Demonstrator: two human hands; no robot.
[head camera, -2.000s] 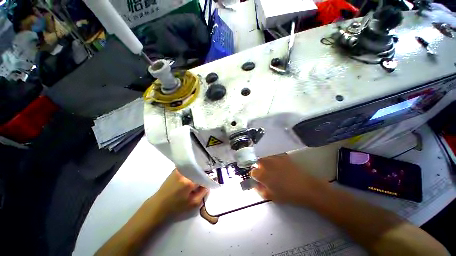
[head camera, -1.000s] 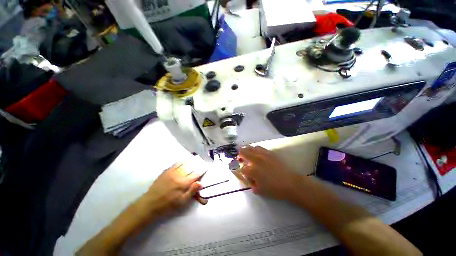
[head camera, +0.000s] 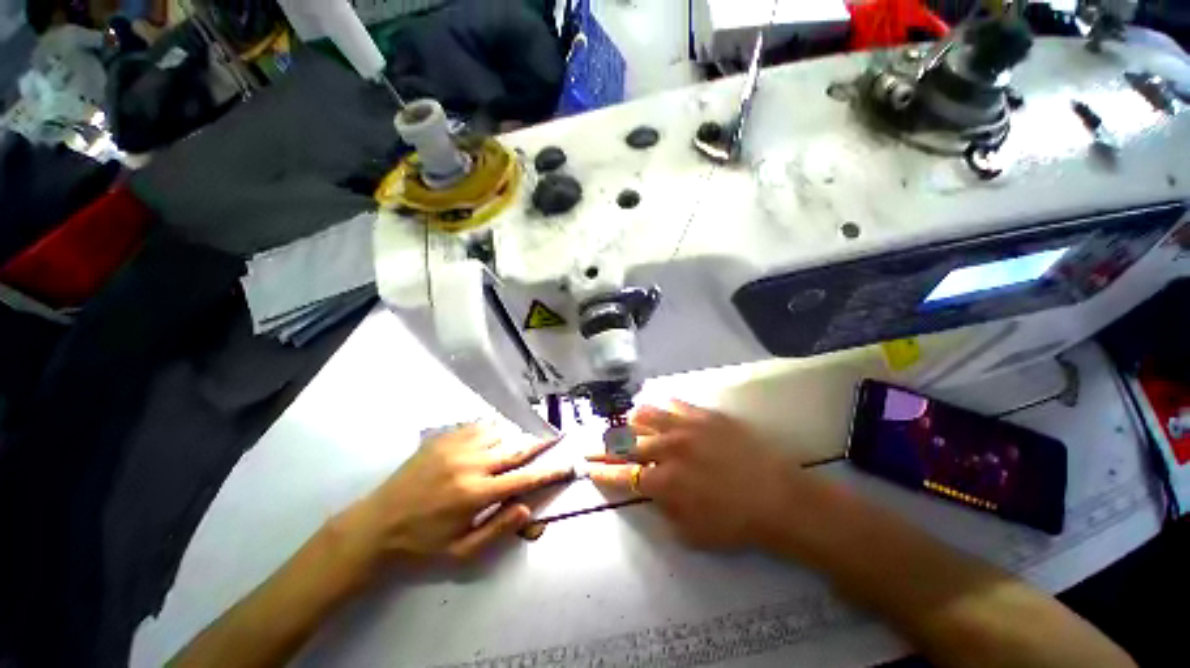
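Observation:
The white sewing machine head (head camera: 705, 248) stands across the view. Its presser foot and needle area (head camera: 594, 411) is glaringly lit. My left hand (head camera: 450, 502) lies palm down on the white bed, left of the needle, fingers stretched toward the foot. My right hand (head camera: 698, 470) is just right of the foot, fingers bent, a ring on one finger. The fingertips of both hands nearly meet in front of the foot. A thin dark edge shows by the left fingers. Glare hides any small light piece under the fingertips.
A lit smartphone (head camera: 959, 454) lies right of my right hand. The control panel (head camera: 966, 281) is on the machine front. A stack of grey-white pieces (head camera: 309, 281) lies on dark fabric (head camera: 157, 431) at the left. A printed ruler (head camera: 731, 633) runs along the front edge.
My left hand has moved right, its fingers now stretched close to the right hand in front of the foot. My right hand stays beside the foot. The camera view has shifted.

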